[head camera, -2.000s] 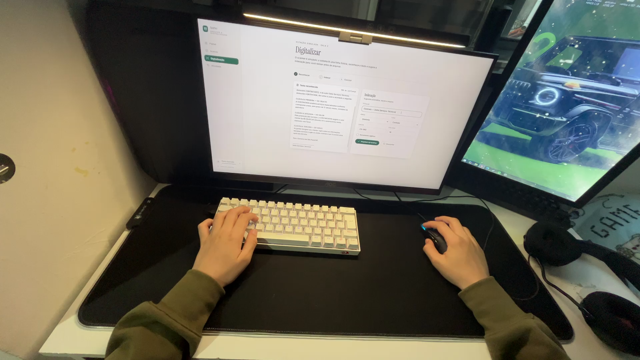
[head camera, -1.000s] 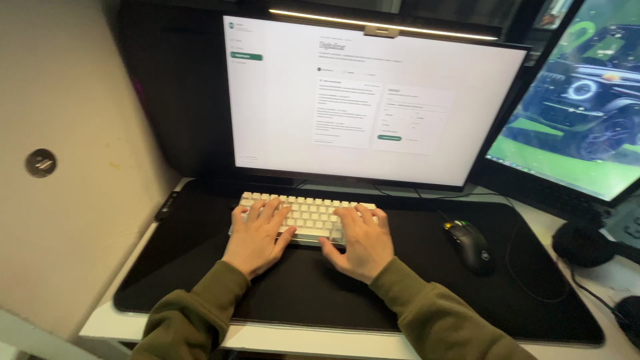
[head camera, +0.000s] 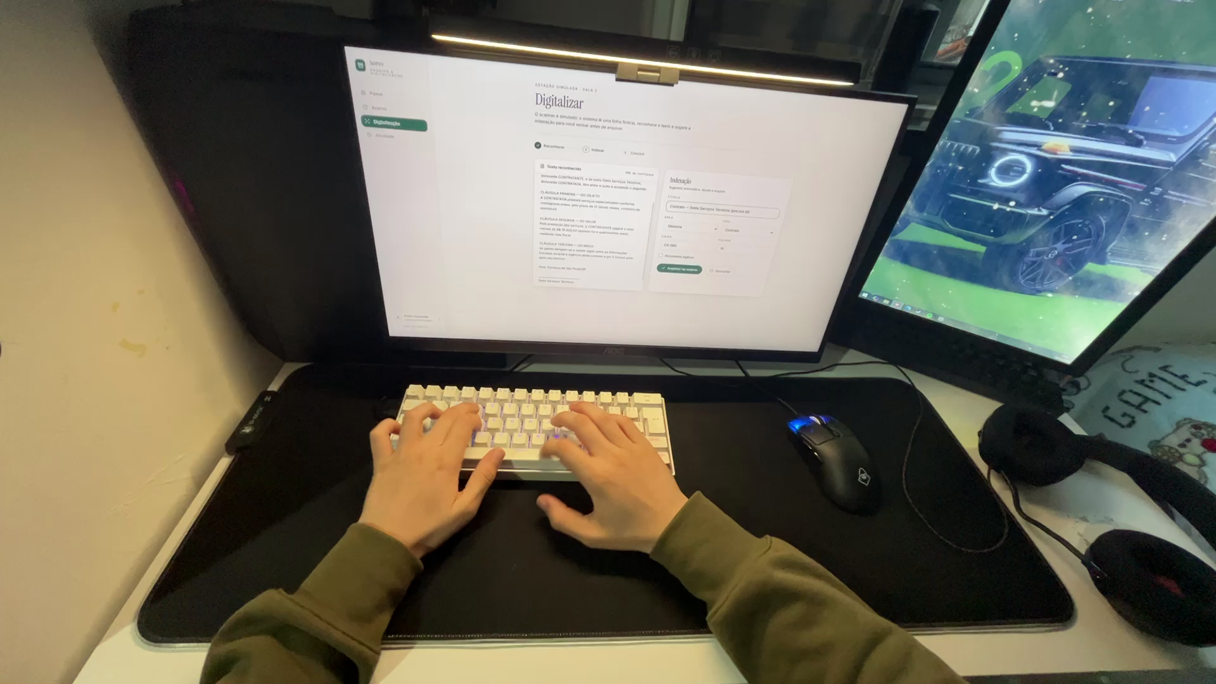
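Observation:
A compact white keyboard (head camera: 518, 418) with lit keys lies on a large black desk mat (head camera: 570, 589). Over its left part, my left hand (head camera: 426, 475) rests with bent, spread fingers on the keys. My right hand (head camera: 613, 475) is over the right part, fingers curved above the keys and thumb off the front edge. Neither hand holds anything. To the right of the keyboard, a black wired mouse (head camera: 834, 461) with a blue light lies untouched on the mat. Behind the keyboard stands a monitor (head camera: 475, 237) showing a page with text panels and a green button.
A light bar (head camera: 646, 71) sits atop the monitor. A second screen (head camera: 1045, 180) showing a car stands at the right, with black headphones (head camera: 1031, 442) in front. The mouse cable (head camera: 912, 475) loops across the mat. A small black device (head camera: 252, 423) lies at the left edge beside the wall.
My right hand has left the mouse and moved left onto the keyboard. My left hand has stayed at the keyboard. The text in the screen's left panel has scrolled.

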